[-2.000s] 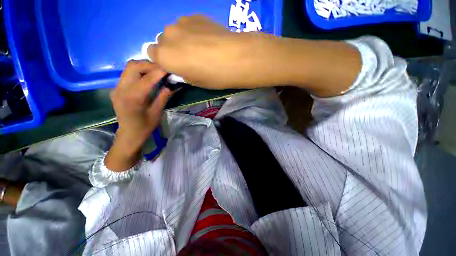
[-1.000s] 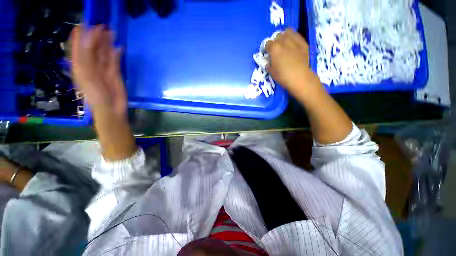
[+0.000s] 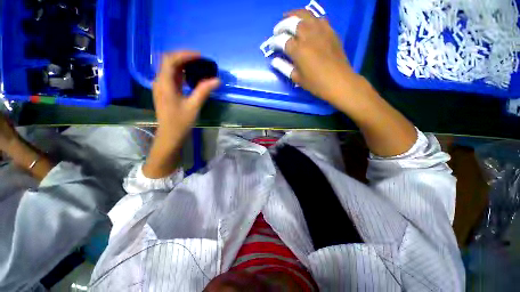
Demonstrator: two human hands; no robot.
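Note:
My left hand (image 3: 178, 94) holds a black housing (image 3: 199, 71) between thumb and fingers, over the near left part of the blue work tray (image 3: 228, 34). My right hand (image 3: 313, 54) is over the tray's right side, with white finger cots (image 3: 280, 41) on several fingers. A white plastic part (image 3: 265, 48) with an opening shows at its fingertips, held between them. Another white piece (image 3: 315, 8) lies in the tray just beyond the right hand.
A blue bin (image 3: 102, 57) of black parts stands at the left. A blue tray (image 3: 393, 57) heaped with white parts is at the right. The dark green bench edge (image 3: 256, 118) runs in front. Another person's arm (image 3: 25, 154) is at the lower left.
My left hand has moved right from beside the black parts bin and now holds a black housing. My right hand has lifted from the white pieces with a white part. The view has shifted.

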